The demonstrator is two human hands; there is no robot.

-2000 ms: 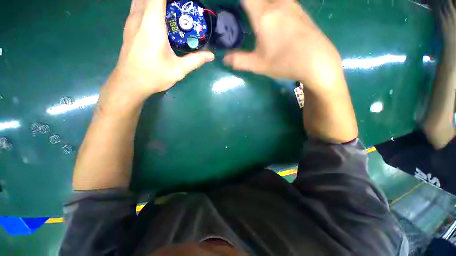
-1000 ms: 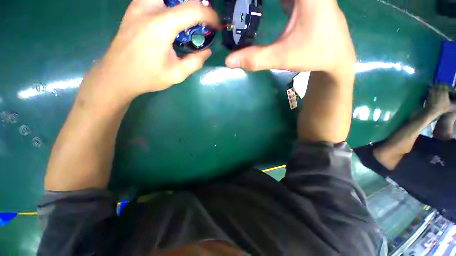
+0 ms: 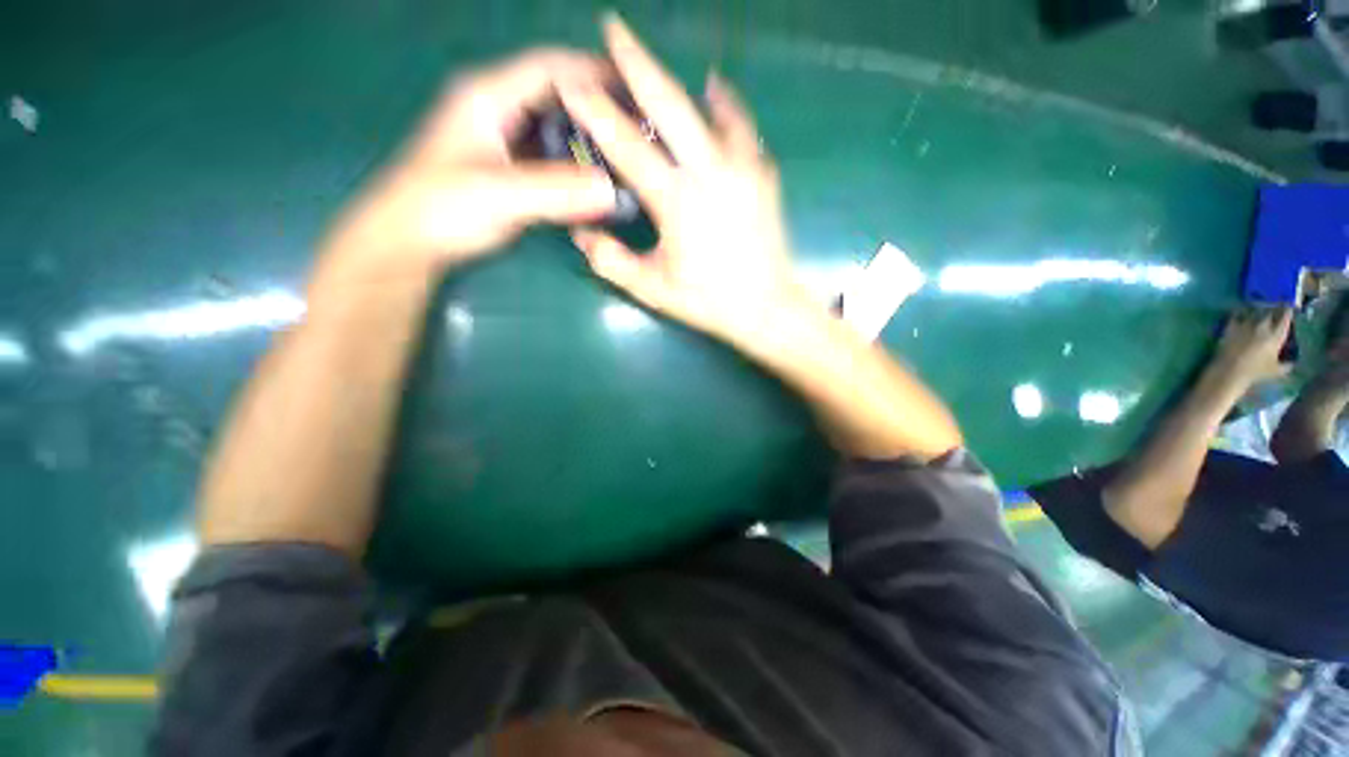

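Note:
A dark cylindrical unit (image 3: 550, 136) sits between my two hands near the top of the view, mostly covered by fingers and blurred. My left hand (image 3: 466, 170) grips it from the left, with the thumb along its lower side. My right hand (image 3: 703, 222) lies over its right side, fingers spread and pointing up-left, thumb at its lower edge. The board face and the end cap cannot be made out.
A white slip (image 3: 882, 290) lies on the green bench (image 3: 592, 429) right of my right hand. Faint clear rings lie at the left. A blue bin (image 3: 1296, 240) is at the right edge, beside another person's hands and dark shirt. Another blue object (image 3: 24, 670) is at lower left.
My right hand has moved left onto the unit, and the two hands are now together. The separate dark end part and the blue board no longer show clearly. More of the white slip shows.

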